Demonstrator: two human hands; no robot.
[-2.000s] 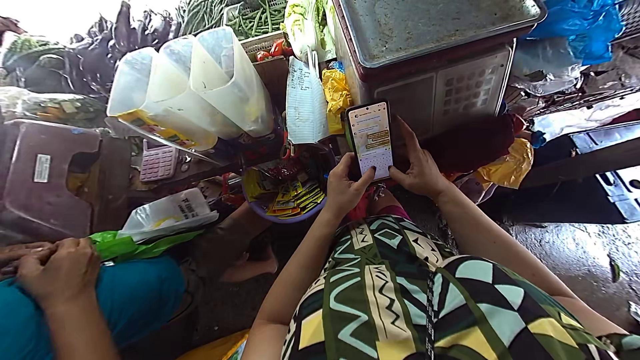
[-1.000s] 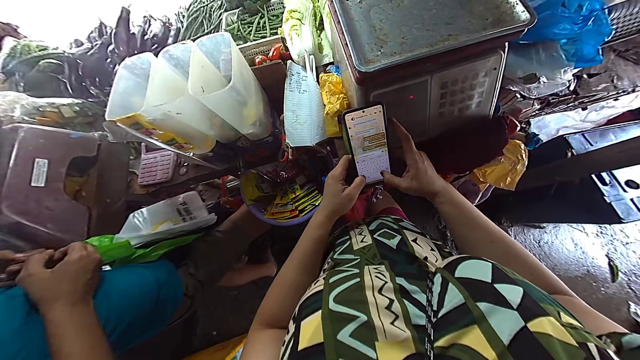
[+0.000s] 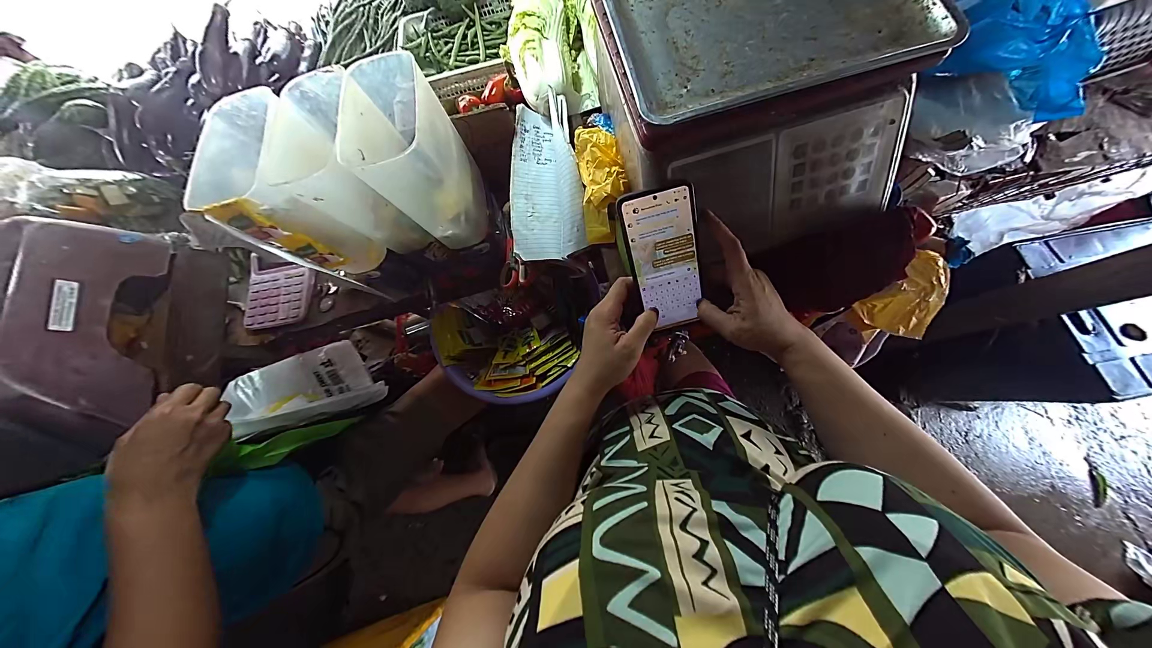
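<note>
A smartphone [image 3: 664, 256] stands upright between my two hands, its lit screen showing a chat and a keyboard. My left hand [image 3: 612, 342] holds its lower left side, the thumb at the bottom of the screen. At the lower right edge is my right hand [image 3: 751, 301], thumb by the keyboard and index finger stretched up along the side. Just beyond the phone are a scale-like box with a metal tray [image 3: 783, 49] on top, a yellow plastic bag [image 3: 600, 180] and a handwritten sheet of paper [image 3: 545, 189]. A purple-rimmed basin [image 3: 517, 396] of yellow sachets sits left of my left hand.
Clear plastic containers [image 3: 414, 153] stand at upper left, with eggplants [image 3: 225, 58], green beans [image 3: 463, 40] and a leafy cabbage [image 3: 544, 54] behind. A pink calculator [image 3: 277, 292] lies below them. Another person's hand [image 3: 171, 441] is at left, near a brown plastic box [image 3: 72, 315].
The other person's hand at left has moved up and right, towards the white plastic packet. My hands stay on the phone, and the chat on its screen looks different from two seconds ago.
</note>
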